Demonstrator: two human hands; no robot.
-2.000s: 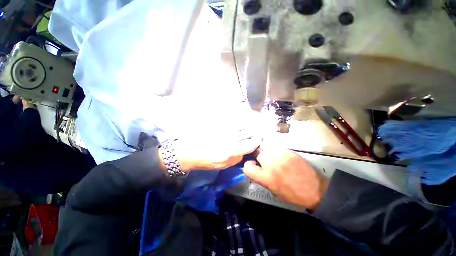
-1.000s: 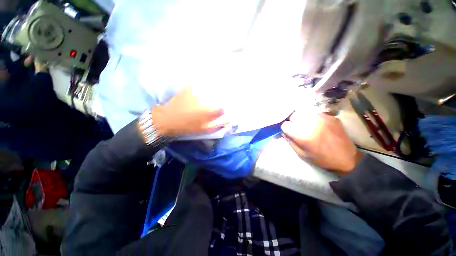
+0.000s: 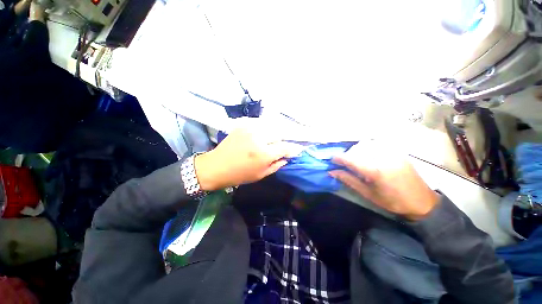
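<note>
A pale, overexposed garment (image 3: 196, 65) spreads over the table in front of me. A small dark blue piece (image 3: 245, 109) lies on it, above my left hand. A royal blue cloth part (image 3: 309, 172) hangs at its near edge. My left hand (image 3: 246, 155), with a metal watch, grips the blue part's left side between thumb and fingers. My right hand (image 3: 386, 178) holds its right side; its upper part is washed out by glare. The presser foot area (image 3: 443, 92) is to the upper right of both hands, and the needle cannot be made out.
The cream machine head (image 3: 499, 47) is at upper right. Red-handled snips (image 3: 465, 151) and black scissors handles (image 3: 498, 145) lie right of my right hand. A light blue fringed bundle (image 3: 529, 169) is at far right. Another person's arm (image 3: 35, 35) shows at upper left.
The view has swung right and down. Both hands have moved away from the needle with the cloth. The blue part now stretches between them, and the dark blue piece has come into view.
</note>
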